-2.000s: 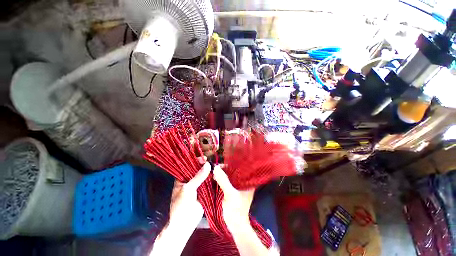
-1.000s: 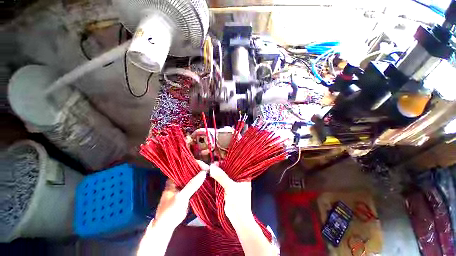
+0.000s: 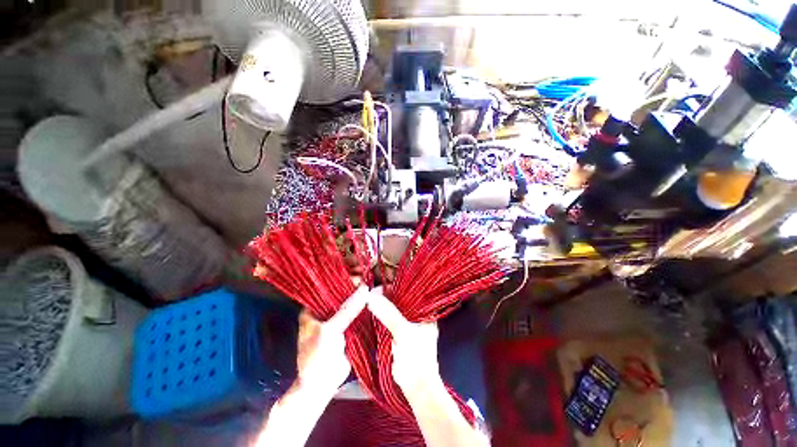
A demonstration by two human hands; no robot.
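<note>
My left hand [image 3: 328, 345] is closed around a fanned bundle of thin red wires [image 3: 301, 262]. My right hand [image 3: 411, 345] is closed around a second fan of red wires [image 3: 441, 271]. My thumbs nearly meet between the two fans. A few single strands stand up between them, their tips at the front of the bench machine [image 3: 404, 196]. The wires run down below my hands and across my lap. Pale round parts at the bench edge are partly hidden behind the strands.
A white fan [image 3: 266, 83] stands at the upper left. A blue perforated stool [image 3: 188, 354], a pale bucket [image 3: 83, 349] and a wrapped column are at the left. A second machine [image 3: 664, 175] is at the right. A red crate [image 3: 524, 384] and a board with a dark device are below.
The blurred right-hand bundle has come back level with the left one and is sharply fanned. The single strands between my hands now lean further in, close to the machine.
</note>
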